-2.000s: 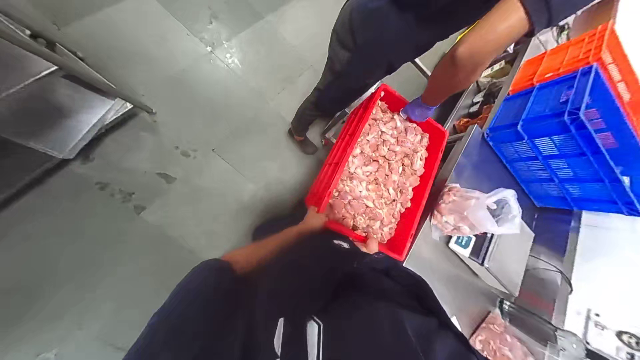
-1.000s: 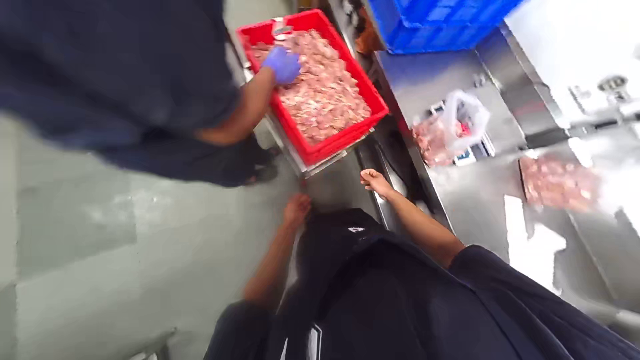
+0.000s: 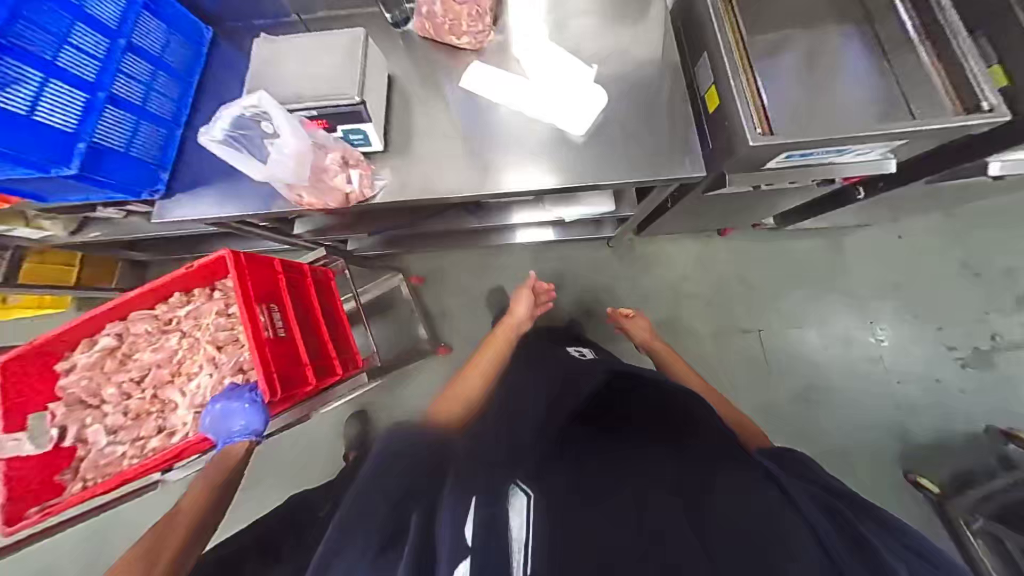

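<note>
My left hand (image 3: pixel 532 302) is in front of my apron, fingers apart and holding nothing. To its right my right hand (image 3: pixel 632 324) hangs over the floor, fingers partly curled, with nothing seen in it. The steel table (image 3: pixel 432 144) lies ahead of both hands. On it a plastic bag of raw meat pieces (image 3: pixel 328 172) leans against a digital scale (image 3: pixel 308 72). At the left a red plastic crate (image 3: pixel 300 320) full of raw meat pieces (image 3: pixel 160 360) rests on a metal trolley; a co-worker's blue-gloved hand (image 3: pixel 234 414) is on its near edge.
Blue plastic crates (image 3: pixel 96 96) stand on the table's left end. Another pack of raw meat (image 3: pixel 456 20) lies at the back. A stainless steel machine (image 3: pixel 840 88) stands at the right. A metal frame (image 3: pixel 960 504) is at the lower right. A co-worker's shoe (image 3: pixel 358 436) is near the trolley.
Two seconds ago my hands were at the red crate's near edge; they have let go and are now apart from it. The view has turned strongly to the right.
</note>
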